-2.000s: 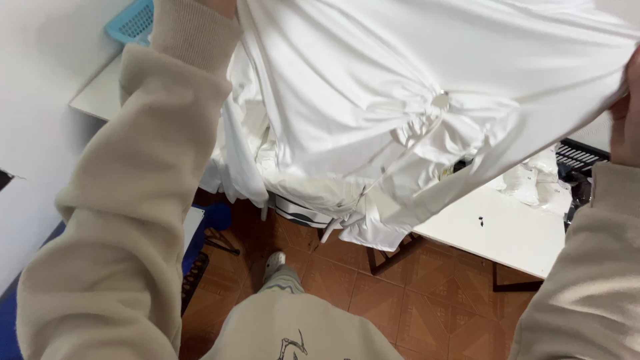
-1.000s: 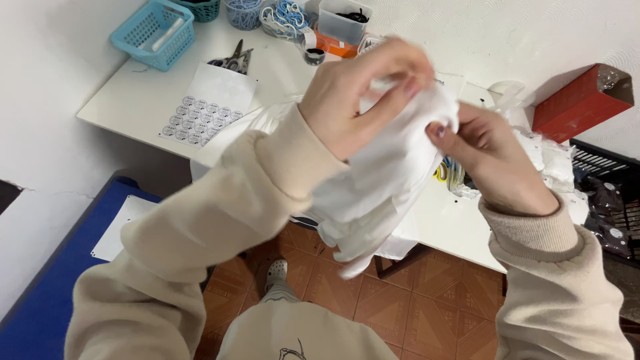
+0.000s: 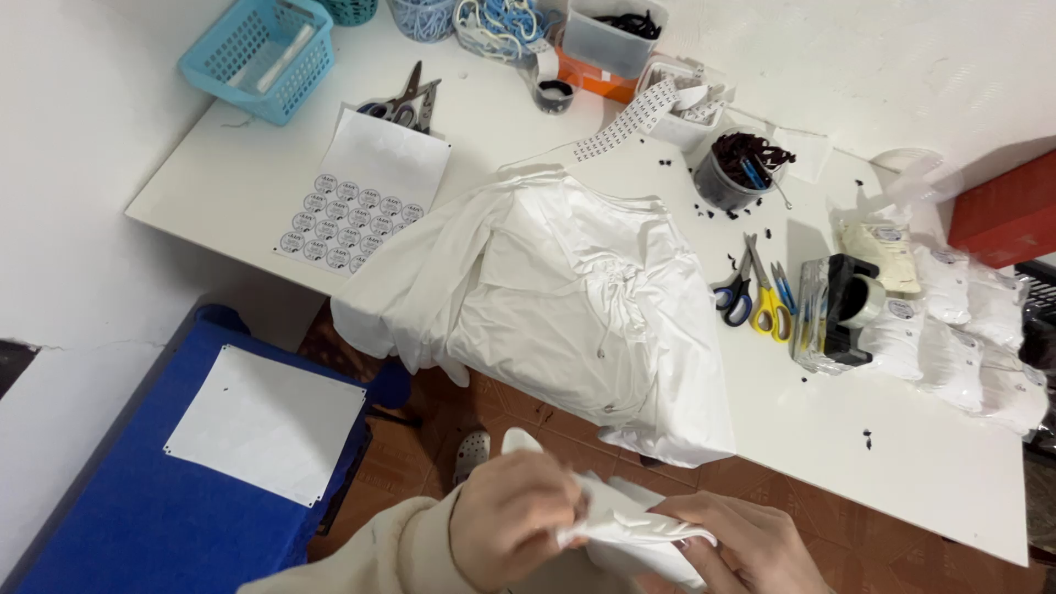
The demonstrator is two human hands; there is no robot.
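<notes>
A white garment (image 3: 536,289) with a gathered ring of fabric and a drawstring lies on the white table, its lower edge hanging over the front. Below that edge, close to my body, my left hand (image 3: 520,520) grips one end of a piece of white fabric (image 3: 627,528); it is blurred. The other end is pinched between the thumb and fingers of my right hand (image 3: 742,540). Whether this fabric joins the garment on the table cannot be told.
Scissors with yellow handles (image 3: 771,313) lie by a tape dispenser (image 3: 837,313) and packed white bags (image 3: 949,363). A sticker sheet (image 3: 388,157), a blue basket (image 3: 305,82), a tub of dark strips (image 3: 730,181) and a size-label strip (image 3: 627,124) are farther back. A blue-covered surface (image 3: 107,495) stands left.
Both hands have come down from above the table to near my body, still holding white fabric. The garment, held up spread two seconds ago, now lies across the table.
</notes>
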